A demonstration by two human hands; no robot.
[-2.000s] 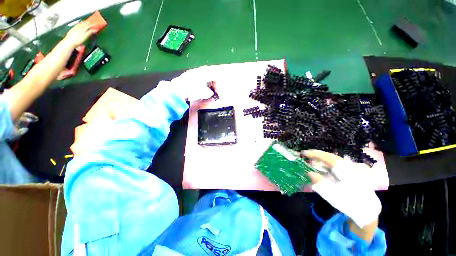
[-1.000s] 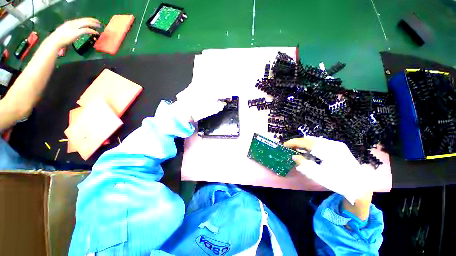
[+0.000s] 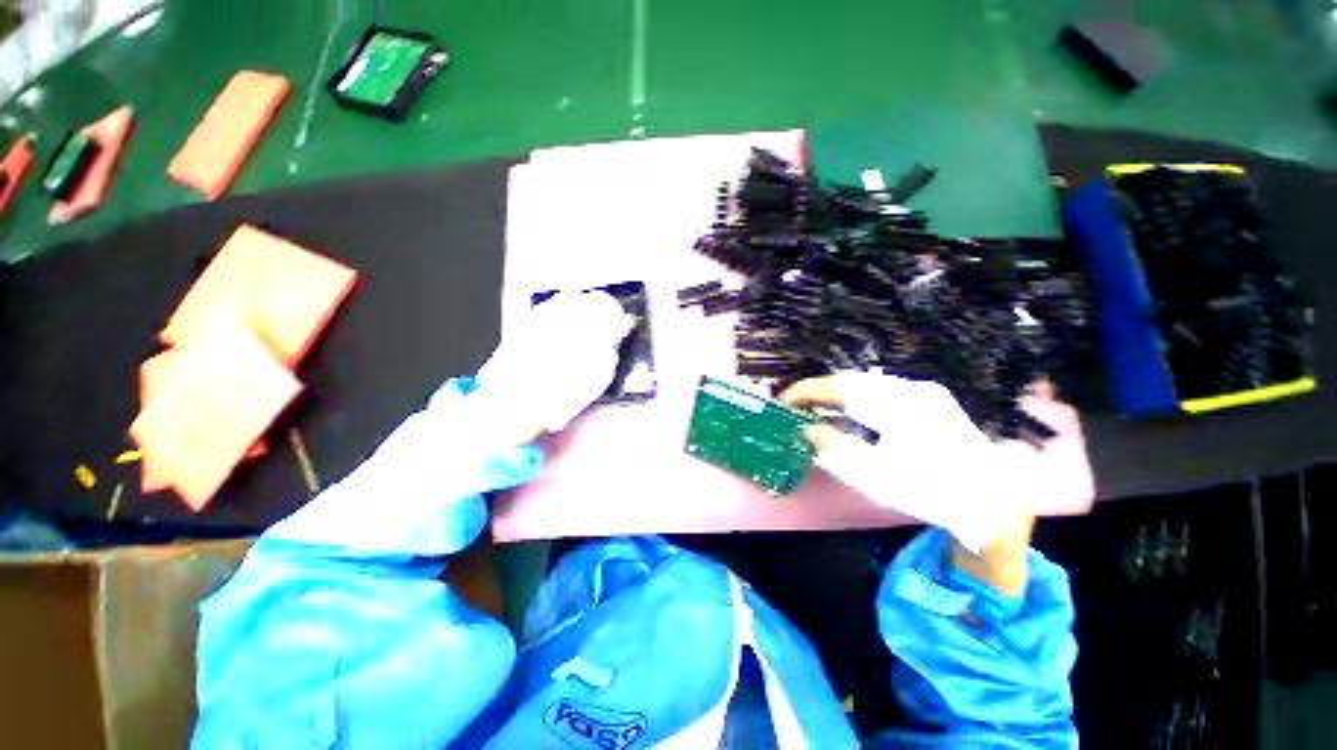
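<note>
My right hand (image 3: 894, 437), in a white glove with bare fingertips, holds a green circuit board (image 3: 748, 437) by its right edge, tilted above the pink sheet (image 3: 587, 506). A small black toothed strip (image 3: 853, 427) also shows at the fingers of this hand. My left hand (image 3: 572, 359), gloved in white, lies over the left part of a black plastic housing (image 3: 639, 344) on the sheet. The glove hides its fingertips, so its grip cannot be told. A tangled heap of black toothed strips (image 3: 909, 301) lies right of the housing.
A blue and yellow parts box (image 3: 1122, 301) full of strips stands at right. The green belt (image 3: 528, 73) carries a boarded housing (image 3: 387, 72) and a black block (image 3: 1103, 56). Orange foam pads (image 3: 220, 418) lie at left. A brown carton (image 3: 169, 630) is lower left; a black bin (image 3: 1158, 630) lower right.
My left hand has come down over the housing. My right hand has drawn the board a little nearer the housing. The neighbouring worker's arm has left the view, and the whole view has shifted.
</note>
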